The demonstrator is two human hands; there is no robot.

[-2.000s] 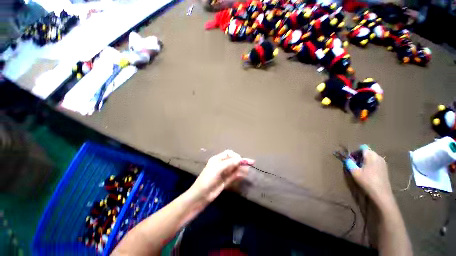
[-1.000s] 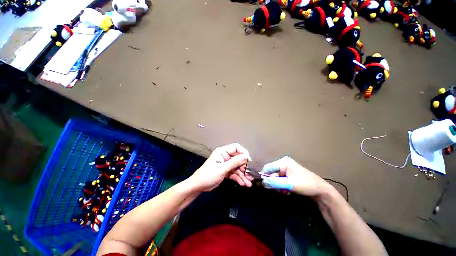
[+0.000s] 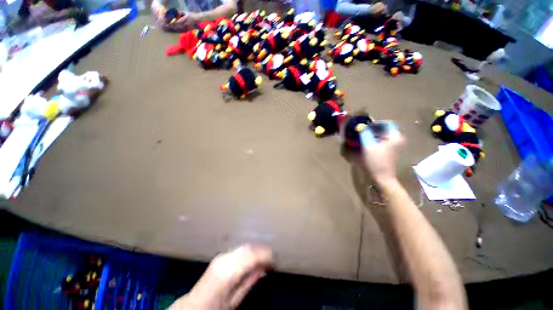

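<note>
My right hand (image 3: 383,151), blurred, reaches over the brown table with pale blue coverings on its fingers. Its fingertips are closed on a black plush penguin (image 3: 353,132) with a red neck band, more blurred than its neighbour. Another penguin (image 3: 326,118) lies just left of it. A dark thread (image 3: 361,242) runs from below my right hand towards the table's front edge. My left hand (image 3: 239,271) is at the front edge, blurred, fingers partly bent; nothing can be made out in it.
A penguin pile (image 3: 285,48) lies at the back. A thread cone (image 3: 445,164), a printed tub (image 3: 476,106), two penguins and a clear jar (image 3: 524,191) stand right. Papers (image 3: 42,148) and a white plush (image 3: 79,91) lie left. A blue crate (image 3: 36,266) is lower left. Other people's hands show behind.
My hands have come apart. The right has moved forward to the penguins; the left stays near the table edge. The view has turned right and up, showing the tub and jar.
</note>
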